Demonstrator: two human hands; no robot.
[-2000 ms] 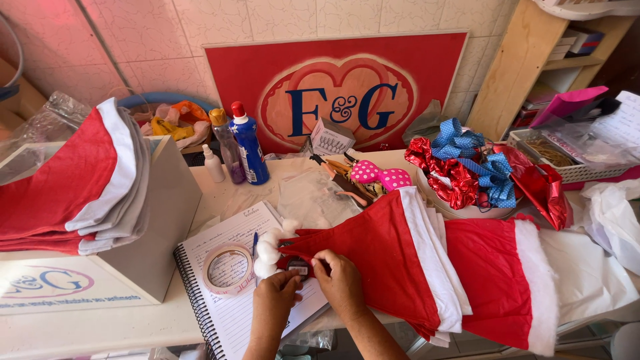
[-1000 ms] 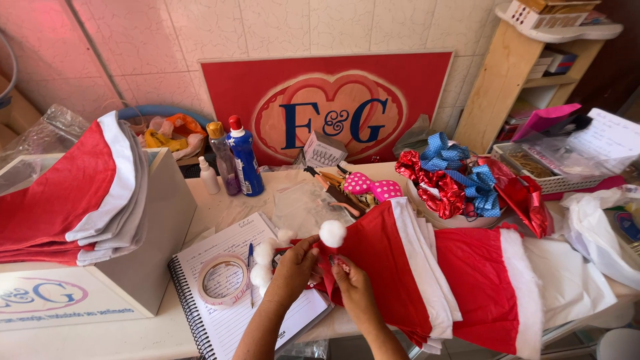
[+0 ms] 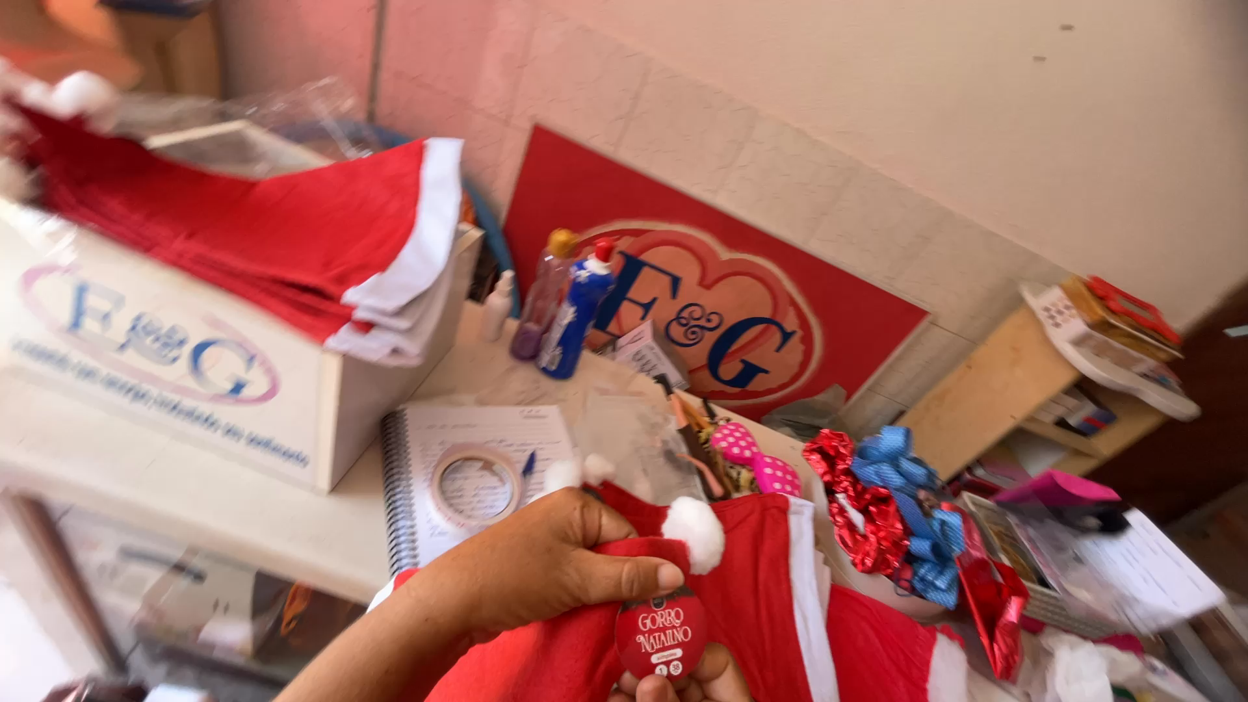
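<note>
My left hand [image 3: 575, 561] pinches the red felt of a Santa hat [image 3: 526, 648] between thumb and fingers, close to its white pompom [image 3: 693, 534]. Below it, my right hand [image 3: 697, 678], partly cut off by the bottom edge, holds the lower rim of a round red tag [image 3: 660, 636] that bears writing and lies against the hat. More red hats with white trim [image 3: 804, 585] lie beneath and to the right. White pompoms [image 3: 597, 470] show behind my left hand.
Stacked Santa hats [image 3: 283, 214] lie over a white box [image 3: 166, 361] at left. A spiral notebook [image 3: 409, 439] carries a tape roll [image 3: 476, 486] and a pen [image 3: 528, 463]. Bottles [image 3: 577, 317], a polka-dot bow [image 3: 756, 456] and shiny ribbons [image 3: 863, 497] stand or lie behind, beside a wooden shelf [image 3: 985, 390].
The view has turned and tilted strongly. Both hands have brought a hat up from the table, and the round tag now shows its printed face between them.
</note>
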